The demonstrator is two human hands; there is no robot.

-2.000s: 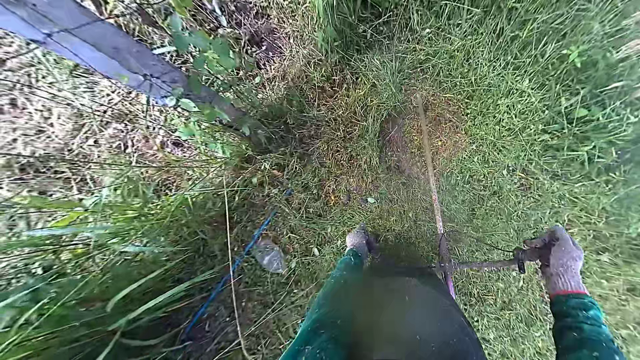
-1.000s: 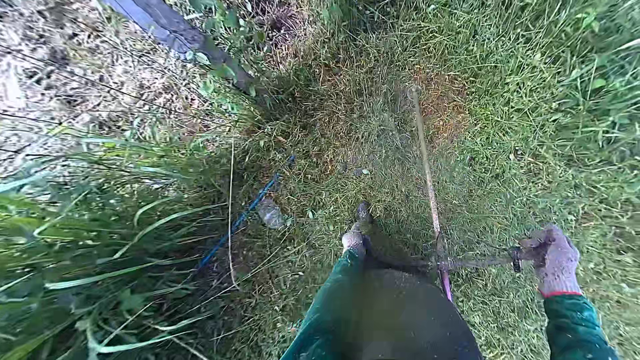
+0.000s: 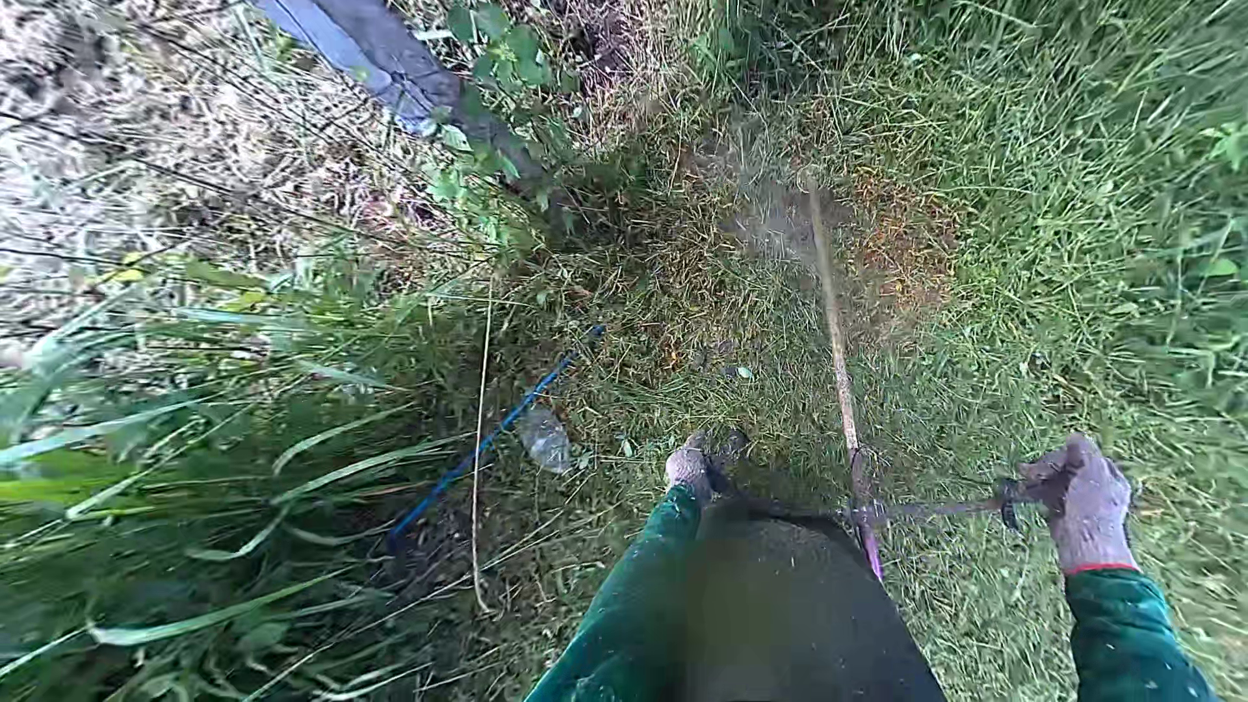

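A string trimmer with a long shaft (image 3: 837,341) reaches forward from my body, its far end blurred over cut grass and bare soil. A crosswise handlebar (image 3: 936,508) meets the shaft near its lower, pinkish part. My right hand (image 3: 1087,502), in a pale knitted glove with a red cuff, is closed around the bar's right end. On the other side, my left hand (image 3: 690,470), also gloved, is closed around the dark left grip. Both arms wear green sleeves. A dark apron-like cover hides what lies below the bar.
A weathered post (image 3: 390,68) leans at the upper left, with thin wires and leafy weeds near it. A blue rod or cord (image 3: 487,444), a dry stalk (image 3: 481,439) and a clear plastic bottle (image 3: 545,439) lie left of my left hand. Tall grass (image 3: 1150,127) stands at the right.
The shaft's far end stands left of the reddish-brown patch, with a blurred bare spot now beside it. Both hands keep their hold. The view has shifted slightly.
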